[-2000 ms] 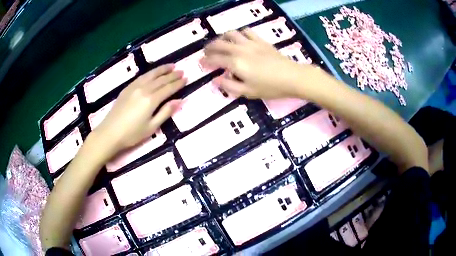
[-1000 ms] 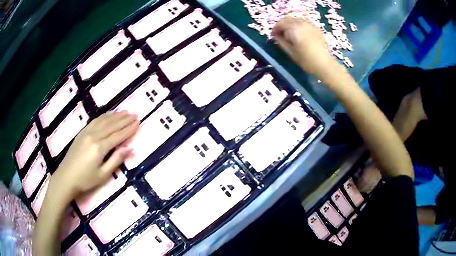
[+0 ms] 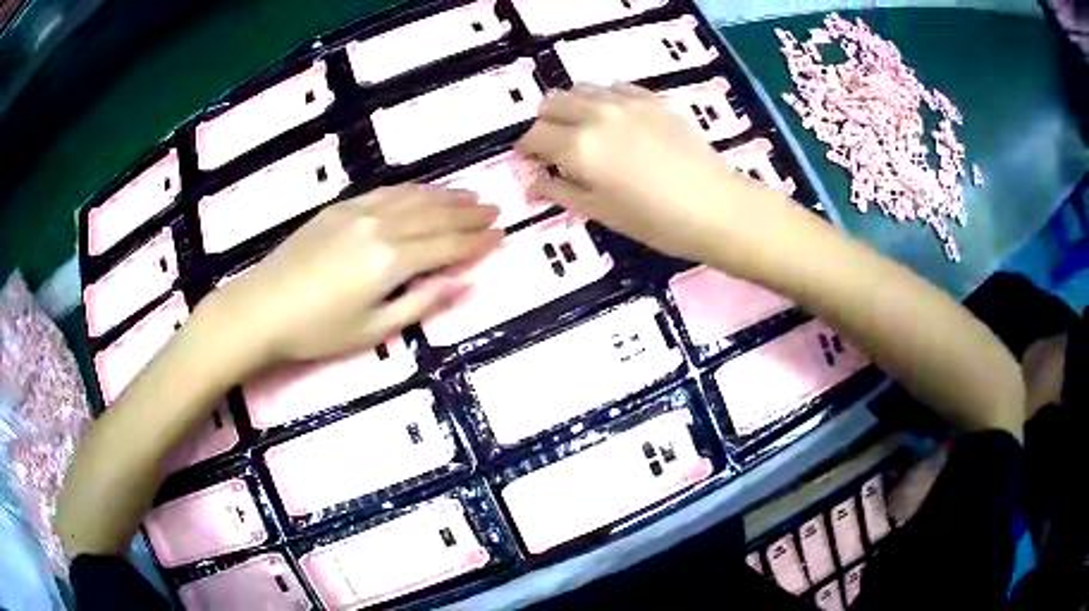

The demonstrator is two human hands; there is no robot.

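Note:
A black blister tray holds rows of pink phone cases with dark camera cutouts. My right hand is at the camera end of one phone case in the tray's middle, fingertips bent down on it. Whether an insert is between the fingertips is hidden. My left hand lies palm down over the middle cases, fingers pointing to the right hand, partly over the same case and the one below. Its palm is hidden, so I cannot tell if it holds anything.
A loose pile of pink inserts lies on the green surface right of the tray. A clear bag of inserts is at the left edge. Other filled trays show lower right, near the lap. A dark sleeve is at the right.
My right hand has moved left from the insert pile onto a case in the tray. My left hand stays over the middle cases. The view has shifted, so the whole pile shows again.

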